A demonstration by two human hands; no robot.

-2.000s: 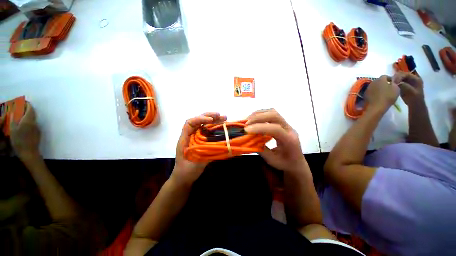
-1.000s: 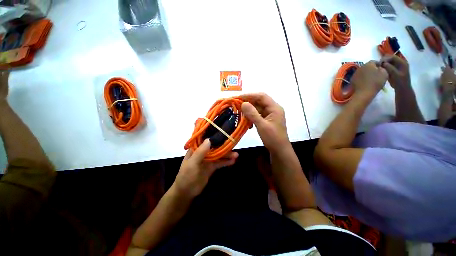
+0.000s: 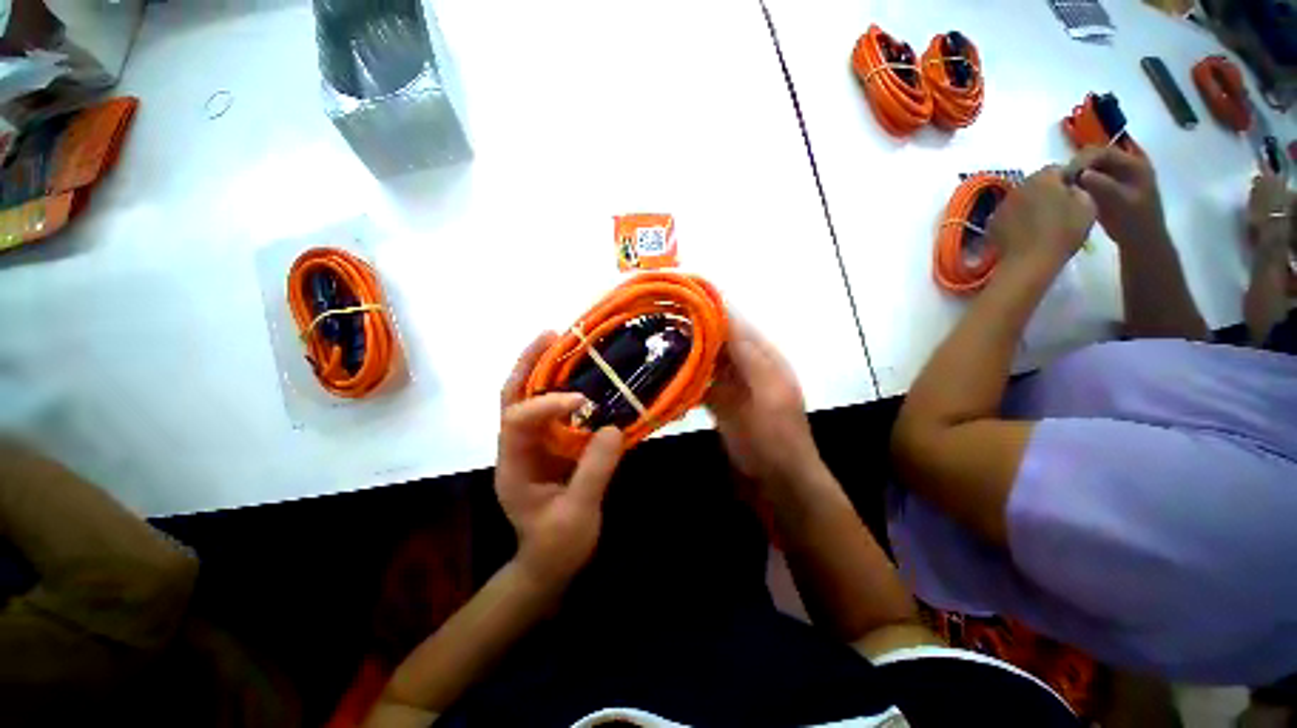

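Observation:
A coiled orange cable (image 3: 693, 316) with black connectors in its middle and a pale band across it is held above the table's front edge. My left hand (image 3: 552, 462) grips its lower left side, with fingers at the connectors. My right hand (image 3: 754, 391) holds its right side, with the fingertips partly hidden behind the coil. An orange insert card (image 3: 644, 242) with a white code patch lies on the table just beyond the coil. Another coiled cable (image 3: 342, 323) lies in a clear plastic tray (image 3: 289, 381) to the left.
A stack of nested trays (image 3: 398, 121) stands at the far left. Orange cartons (image 3: 64, 171) lie further left, near a neighbour's arm (image 3: 78, 548). Past the dark table seam (image 3: 821, 192) are more coils (image 3: 892, 83) and a neighbour's hands (image 3: 1060, 206) working.
The coil has gone from edge-on to tilted with its face up, and my right hand has moved behind its right side. The view has shifted, and the left neighbour's arm has moved.

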